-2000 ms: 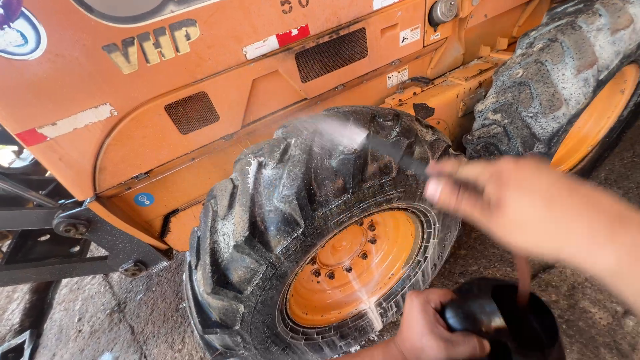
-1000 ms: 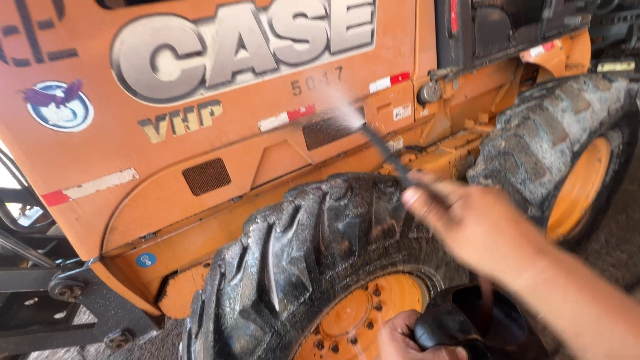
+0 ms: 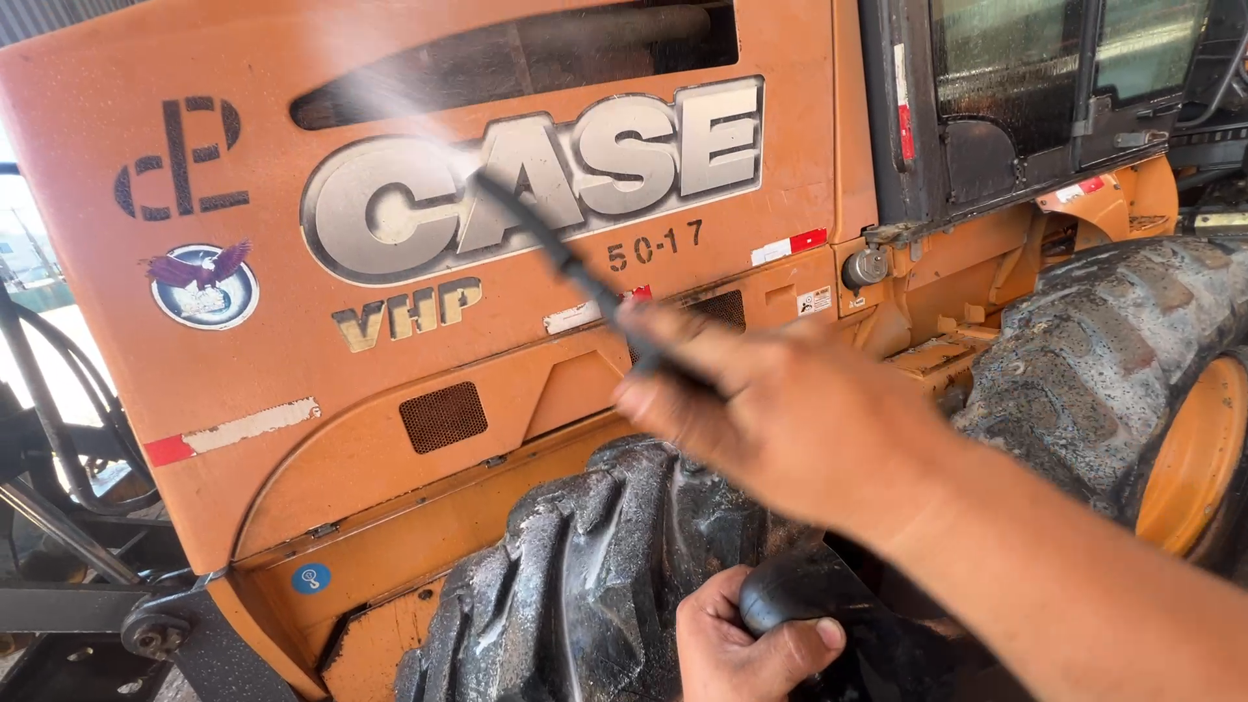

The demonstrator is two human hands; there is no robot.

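My right hand [image 3: 780, 409] grips the black lance of a pressure washer [image 3: 551, 239], which points up and to the left. White spray leaves its tip across the Case lettering [image 3: 634, 166] and the dark side opening above it on the orange engine hood [image 3: 322, 361]. Low in the view, my left hand [image 3: 756, 639] is closed around the black rear part of the spray gun [image 3: 819, 590]; its trigger cannot be made out. Behind the hands stands a wet lugged tyre [image 3: 604, 575], with pale specks on its tread.
A second large tyre [image 3: 1111, 361] with an orange rim stands at the right, below the cab door [image 3: 1024, 97]. Black metal linkage [image 3: 195, 634] and hoses lie at the lower left. A small round canister [image 3: 866, 268] sticks out beside the hood.
The spray has moved from the near tyre up over the hood to the lettering and side opening. My right hand has swung the lance upward. The view has tilted up.
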